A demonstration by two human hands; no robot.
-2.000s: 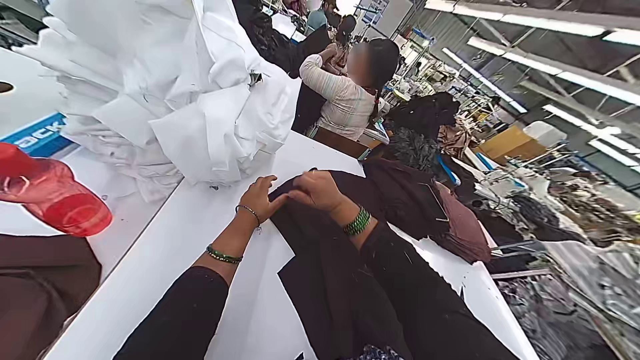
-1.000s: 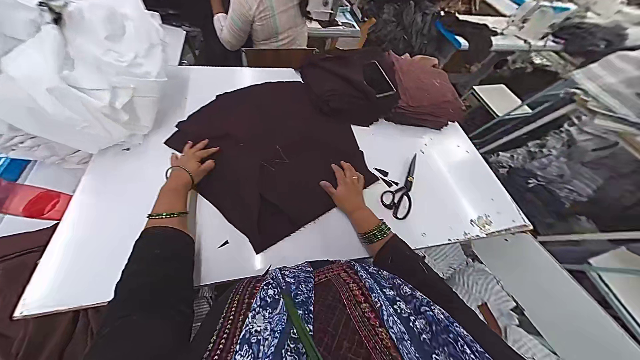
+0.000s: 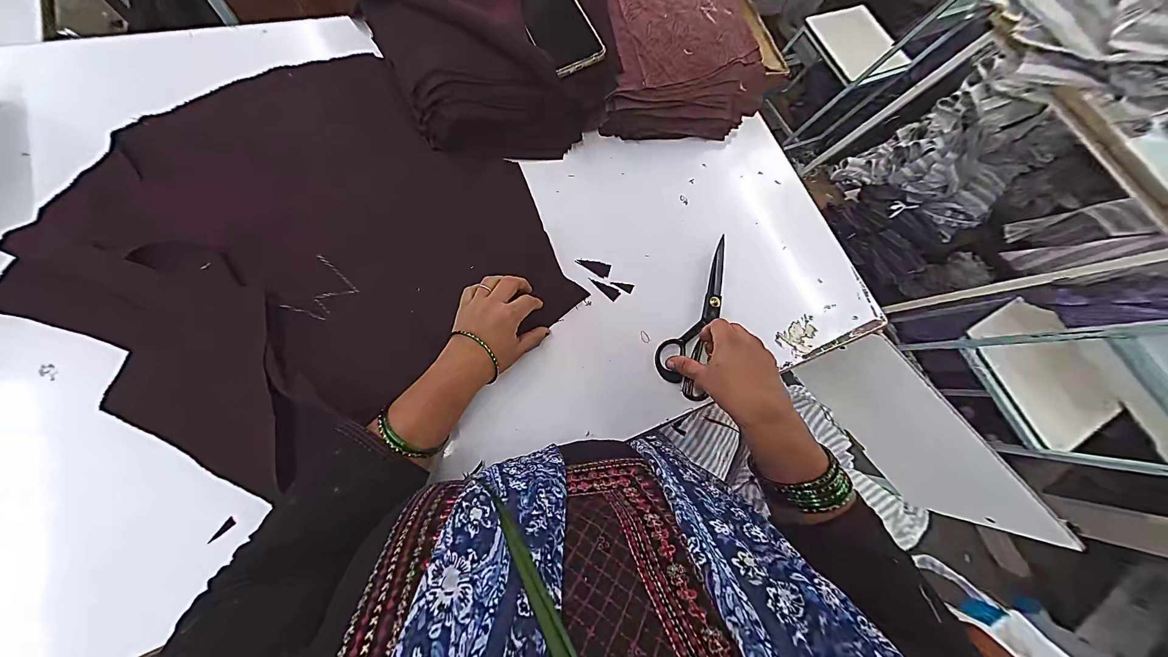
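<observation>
Dark maroon fabric [image 3: 365, 201] lies spread over the left and middle of the white table [image 3: 657, 219], with chalk lines on it. My left hand [image 3: 498, 315] rests palm down near its right corner, fingers slightly spread, holding nothing. Black-handled fabric scissors [image 3: 714, 283] lie on the table to the right, blades pointing away from me. My right hand [image 3: 730, 365] is at their handle, thumb and fingertips touching or just over the loops; whether it grips them I cannot tell. Small dark fabric scraps [image 3: 595, 267] lie between the fabric corner and the scissors.
Folded dark fabric [image 3: 502, 82] with a smartphone [image 3: 566, 36] on it stands at the table's back edge, beside a reddish-brown fabric stack [image 3: 684, 64]. The table's right corner [image 3: 867, 324] is chipped. Beyond it are metal-framed racks and heaped striped cloth [image 3: 949, 173].
My right hand has left the fabric and reached the scissors' handle. My left hand has moved from the fabric's left side to its right corner. The view has shifted noticeably.
</observation>
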